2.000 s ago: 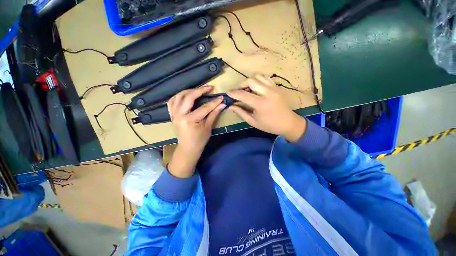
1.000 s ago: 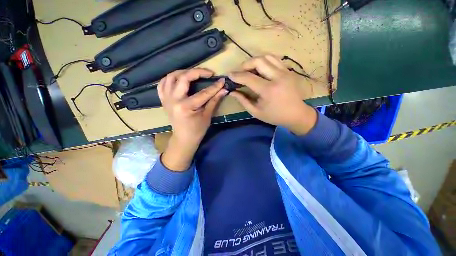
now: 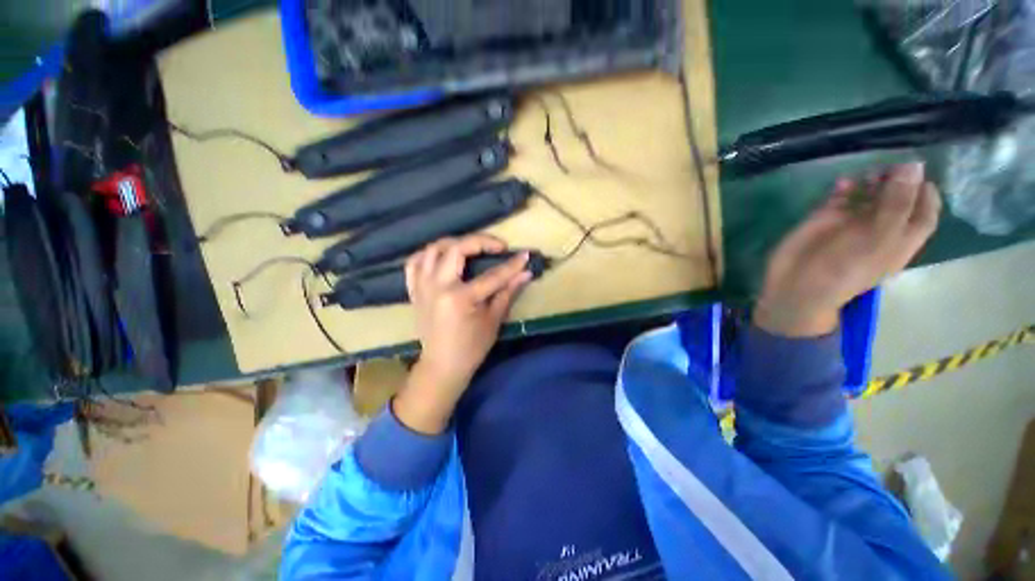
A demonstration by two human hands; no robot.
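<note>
Several black headband parts lie side by side on the tan cardboard sheet (image 3: 636, 108), with thin wires at their ends. My left hand (image 3: 460, 297) holds the nearest headband part (image 3: 375, 286) near its right end, fingertips on the end. My right hand (image 3: 851, 244) is off the part, raised over the bench's right side, slightly blurred, fingers curled; I cannot tell whether it holds anything tiny. The black electric screwdriver (image 3: 863, 131) lies just beyond its fingertips, bit pointing left.
A blue-rimmed parts tray (image 3: 304, 68) stands at the back of the cardboard. Unworked strips (image 3: 80, 272) and a red label (image 3: 127, 193) are at left. Clear plastic bags (image 3: 987, 182) lie far right. A blue bin (image 3: 859, 340) is below the bench edge, partly behind my right arm.
My right hand has let go of the headband part's end and moved right, near the screwdriver. My left hand still holds the part. The camera view has shifted, showing more of the tray.
</note>
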